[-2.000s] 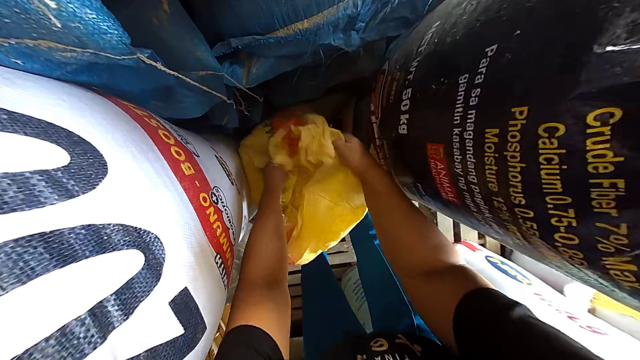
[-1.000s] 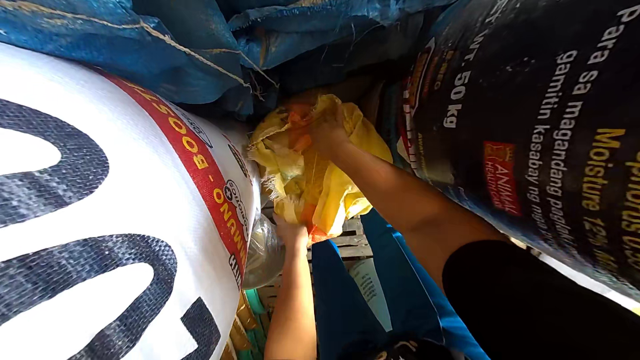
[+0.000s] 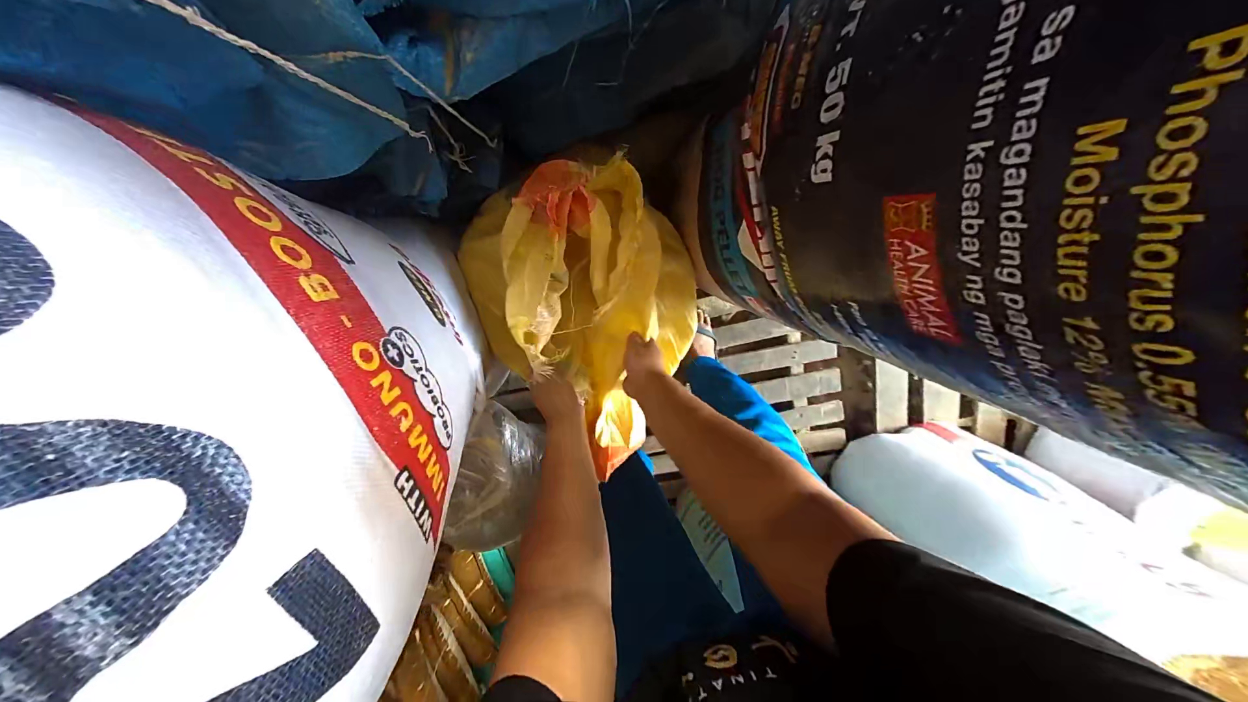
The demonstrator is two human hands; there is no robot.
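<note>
A yellow woven plastic sack (image 3: 673, 283) with an orange part sits upright between the larger sacks, its gathered mouth facing up. My left hand (image 3: 558, 398) grips the near left edge of the mouth, where the fibres are frayed. On the near right edge, my right hand (image 3: 643, 366) pinches the yellow material. A fold of yellow and orange sack hangs toward me between the two hands. The inside of the sack shows only in part, and its contents cannot be told.
A large white feed sack (image 3: 322, 409) stands close at left, a dark printed feed sack (image 3: 975, 195) at right. Blue tarpaulin (image 3: 292, 97) with loose twine lies beyond. White sacks (image 3: 936, 497) rest on wooden slats (image 3: 799, 385) at lower right. A clear plastic bag (image 3: 495, 478) is beside my left forearm.
My right hand has moved from the far part of the yellow sack to its near right edge. The mouth's folds now stand up more openly, with the orange part at the far side.
</note>
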